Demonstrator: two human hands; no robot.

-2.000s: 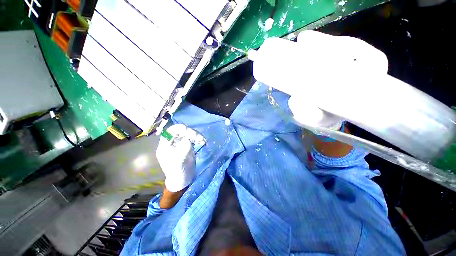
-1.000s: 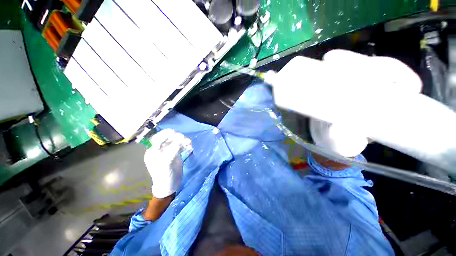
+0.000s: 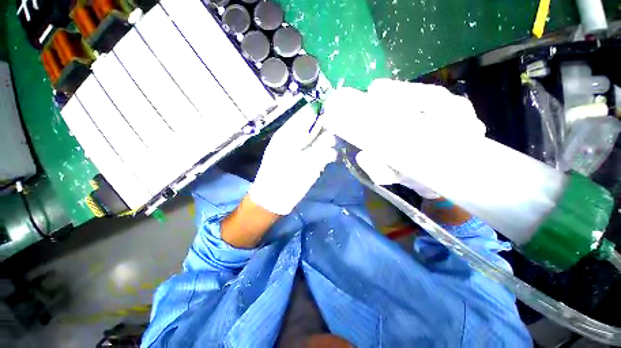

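The circuit board assembly lies on the green mat at the upper left, with its wide white heat sink block (image 3: 160, 102), black round capacitors (image 3: 275, 71) and orange coils (image 3: 65, 58). My right hand (image 3: 408, 132), in a white glove, is closed around the white glue dispenser (image 3: 507, 190) with its green end cap. The dispenser's nozzle is hidden at the board's corner. My left hand (image 3: 293, 160), gloved, has its fingertips at the same corner by the capacitors, close to my right hand. Whether its fingers hold anything is hidden in glare.
A clear air hose (image 3: 470, 255) runs from near my hands to the lower right. A black bin with clear plastic bags and tubes (image 3: 589, 136) is on the right. A pale box (image 3: 15, 129) is at the left edge. A yellow strip (image 3: 541, 18) lies at the top right.
My left hand has moved up and right from the board's lower corner to the capacitor corner. My right hand and dispenser have come close beside it. The board appears lower left, showing more capacitors.
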